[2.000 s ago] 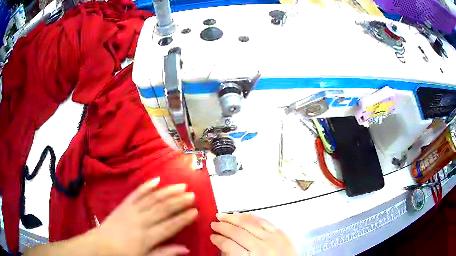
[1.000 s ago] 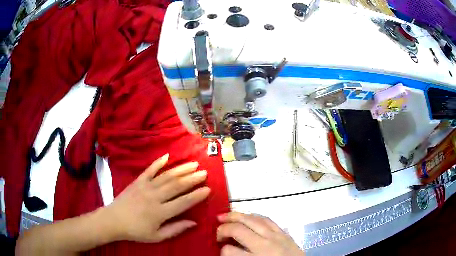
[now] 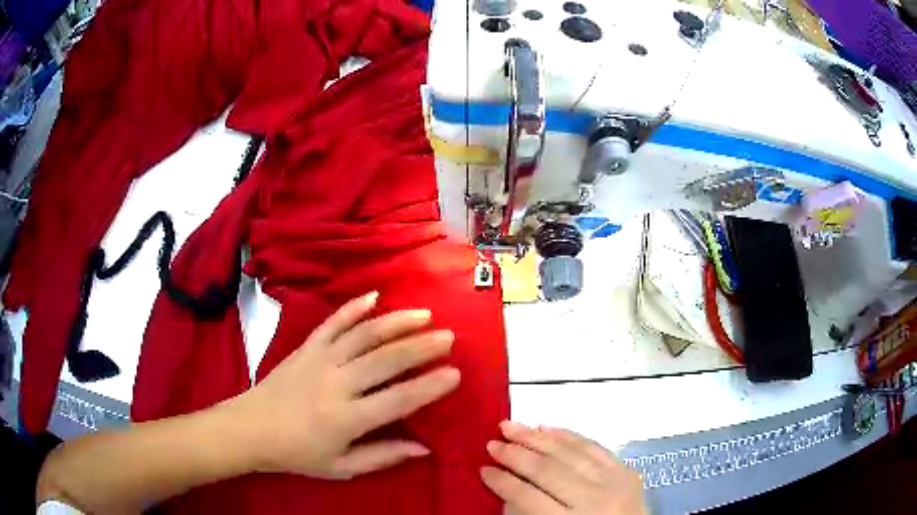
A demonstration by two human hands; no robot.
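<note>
A red knit fabric panel [image 3: 402, 267] lies on the machine bed and runs under the presser foot [image 3: 493, 243], where the light glows on it. A small pale piece with a dark mark [image 3: 484, 275] sits just in front of the foot. My left hand [image 3: 352, 392] lies flat on the fabric, fingers spread, left of and nearer than the needle. My right hand [image 3: 563, 468] is at the fabric's right edge near the bottom of the picture, fingers bent over the edge; its thumb is hidden.
The white sewing machine head [image 3: 644, 91] spans the upper right. A red fabric heap [image 3: 191, 80] and a wavy black strip [image 3: 166, 262] lie left. A black phone [image 3: 769, 302], coloured loops [image 3: 722, 302] and an orange-red can [image 3: 890, 347] lie right. A ruler strip [image 3: 744, 448] follows the front edge.
The view has shifted, so the machine and fabric appear farther right. Both hands stay on the fabric, lying farther from the presser foot than two seconds ago.
</note>
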